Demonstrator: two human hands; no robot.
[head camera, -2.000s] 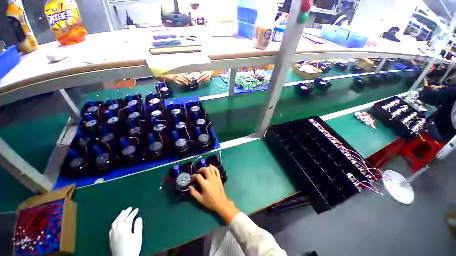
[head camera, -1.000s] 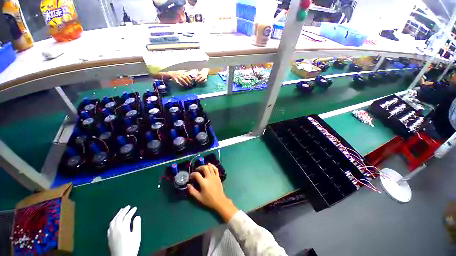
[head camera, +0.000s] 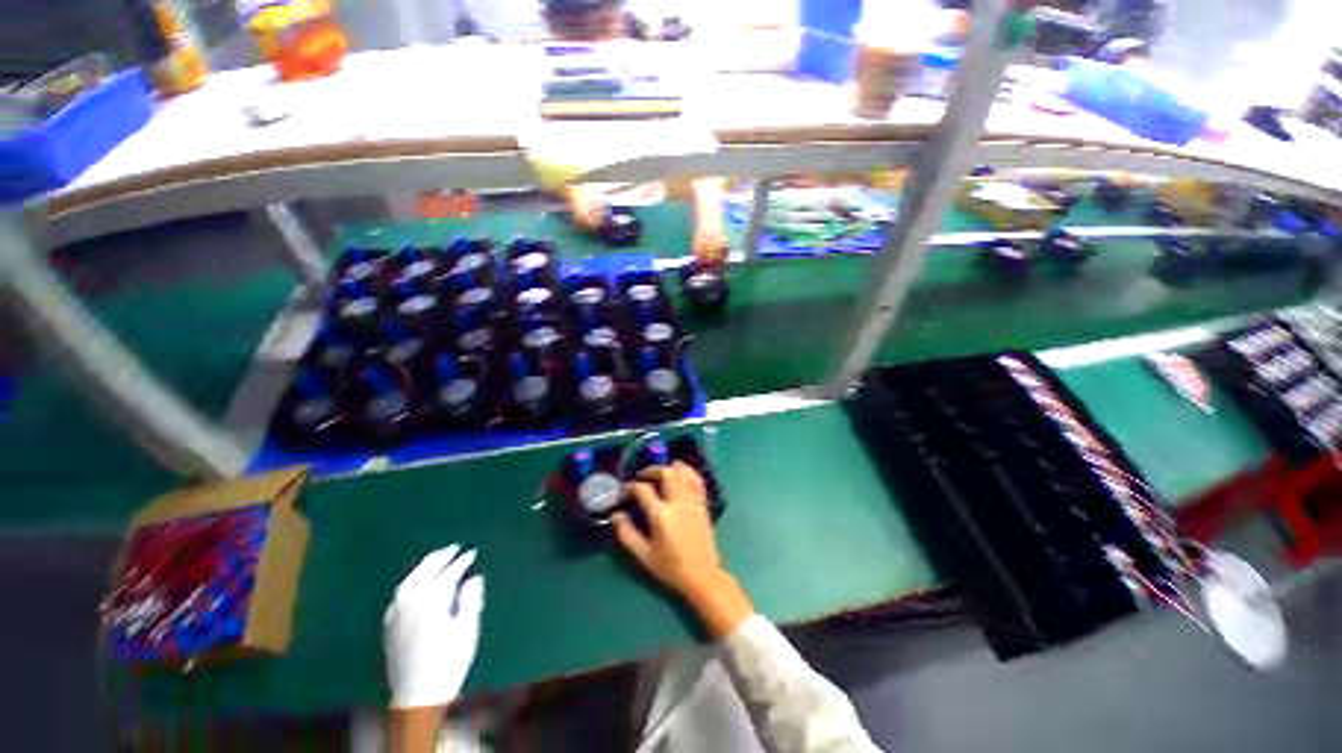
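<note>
Two black speaker assemblies stand side by side on the green bench (head camera: 545, 633) in front of me. The left speaker assembly (head camera: 598, 493) shows its silver disc and a blue cylinder. My bare right hand (head camera: 674, 530) lies over the other one, covering most of it; whether the fingers grip it is hidden. My left hand (head camera: 433, 630), in a white glove, rests palm down near the bench's front edge, fingers slightly apart and empty. Rows of finished speaker assemblies (head camera: 456, 394) stand on a blue mat behind. The view is slightly blurred.
An open small carton (head camera: 280, 574) of blue and red parts stands at left. A long black speaker tray (head camera: 986, 500) with hanging leads is at right. A white post (head camera: 913, 236) and raised shelf (head camera: 442, 136) stand beyond. Another person's hands (head camera: 709, 224) are across the line.
The camera view has turned left, so the scene shifts right. The other person's hands have moved apart, one now at a black unit beside the rows. My hands keep about the same places on the bench.
</note>
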